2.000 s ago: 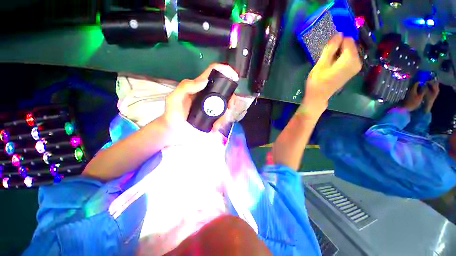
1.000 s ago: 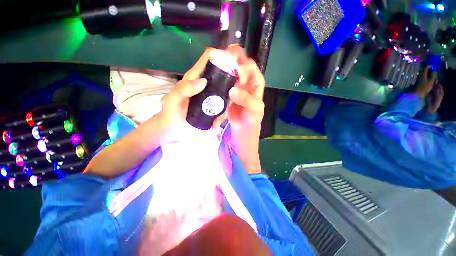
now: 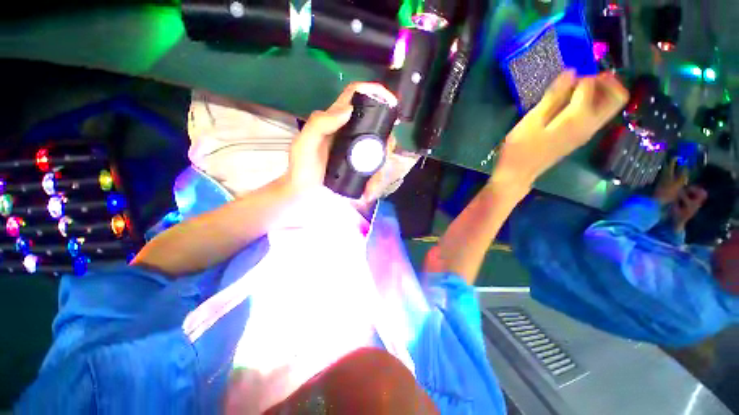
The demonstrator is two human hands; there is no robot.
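Observation:
My left hand (image 3: 312, 150) holds a short black light-up unit (image 3: 347, 174) above my lap. The unit is tilted, its upper end glows white, and a white round label shows on its side. Bright light floods my chest below it. My right hand (image 3: 567, 117) is at the near edge of the blue screw tray (image 3: 580, 40), fingertips bunched together. The tray holds a grey speckled heap of screws (image 3: 536, 71). Whether a screw is between my right fingertips cannot be seen.
Black units (image 3: 243, 23) lie along the green bench (image 3: 259, 77). The electric screwdriver (image 3: 444, 97) lies beside them. A side tray of glowing units (image 3: 61, 203) is low at the left. A co-worker in blue (image 3: 648, 267) sits at the right, beyond a grey vented box (image 3: 600, 365).
My right hand has left the unit and moved right to the screw tray. My left hand still holds the unit. The co-worker's arms have shifted.

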